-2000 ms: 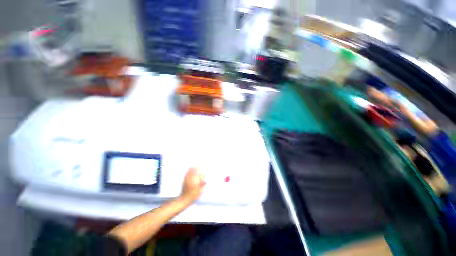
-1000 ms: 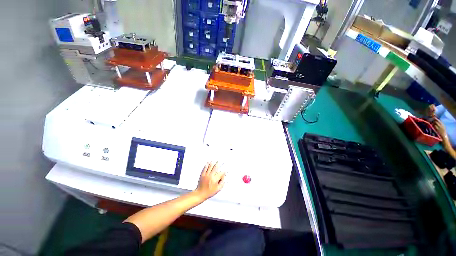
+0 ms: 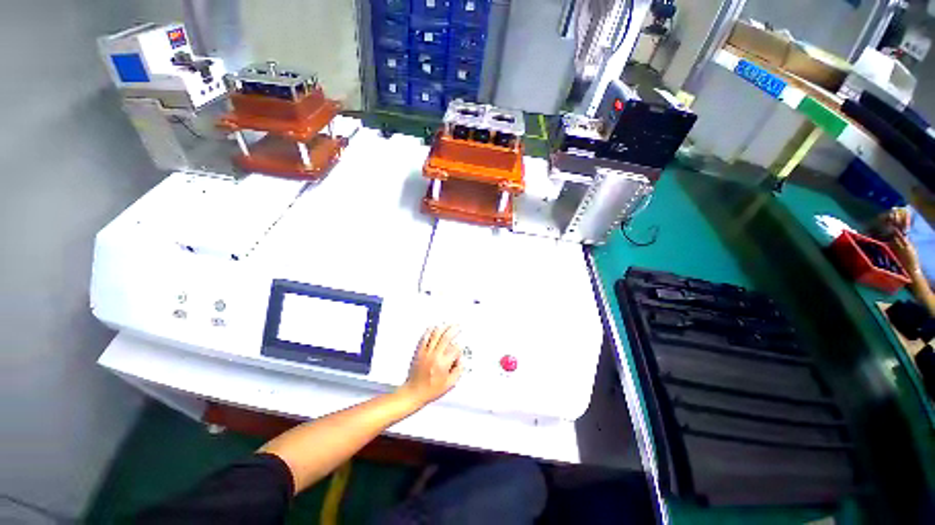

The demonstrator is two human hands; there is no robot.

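Observation:
My left hand lies on the white front panel, between the touchscreen and the red emergency stop. Its fingers point away from me and it holds nothing; whether it presses a button beneath is hidden. My right hand is not in view. An orange fixture stands at the back centre, with a silvery cover plate over dark parts on top. A second orange fixture stands at the back left, also with a silvery plate on top.
A black blister tray lies on the green bench at right. A black box stands right of the centre fixture, a white box at far left. Blue bins are behind. Another person's hands are by a red bin at far right.
The view was blurred and has steadied. The vertical spindle above the centre fixture is no longer there; machinery shows further right at the top. My left hand has stayed on the panel.

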